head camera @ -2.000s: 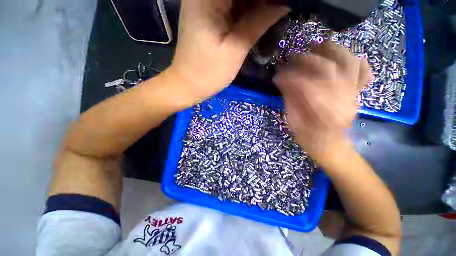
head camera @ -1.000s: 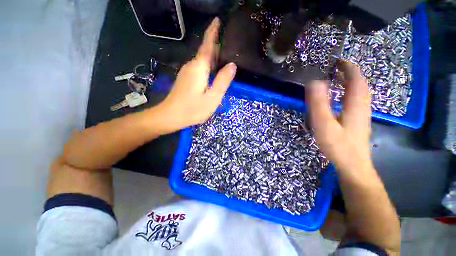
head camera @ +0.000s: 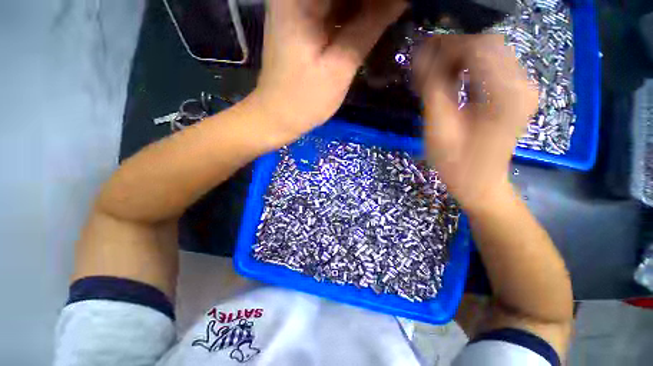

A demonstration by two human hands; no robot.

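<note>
The near blue parts tray (head camera: 351, 297) lies in front of my body, full of short shiny metal sleeves (head camera: 358, 221). My left hand (head camera: 315, 71) is beyond its upper left corner, over the dark machine base plate (head camera: 383, 82), with its fingers reaching to the top edge of the picture. My right hand (head camera: 480, 107) is blurred, beyond the tray's upper right corner, with fingers bent toward the base. A few small metal rings (head camera: 401, 57) show between the hands. Whether either hand holds a part cannot be told.
The far blue parts tray (head camera: 587, 93), also full of sleeves, stands at the upper right. A smartphone (head camera: 208, 28) lies at the upper left, with a key ring (head camera: 190, 113) below it, partly behind my left forearm. A clear plastic tub (head camera: 642, 143) is at the right edge.
Since one second ago my left hand has moved up and right over the base, hiding part of it. My right hand has moved up and left, and its fingers are more bent.
</note>
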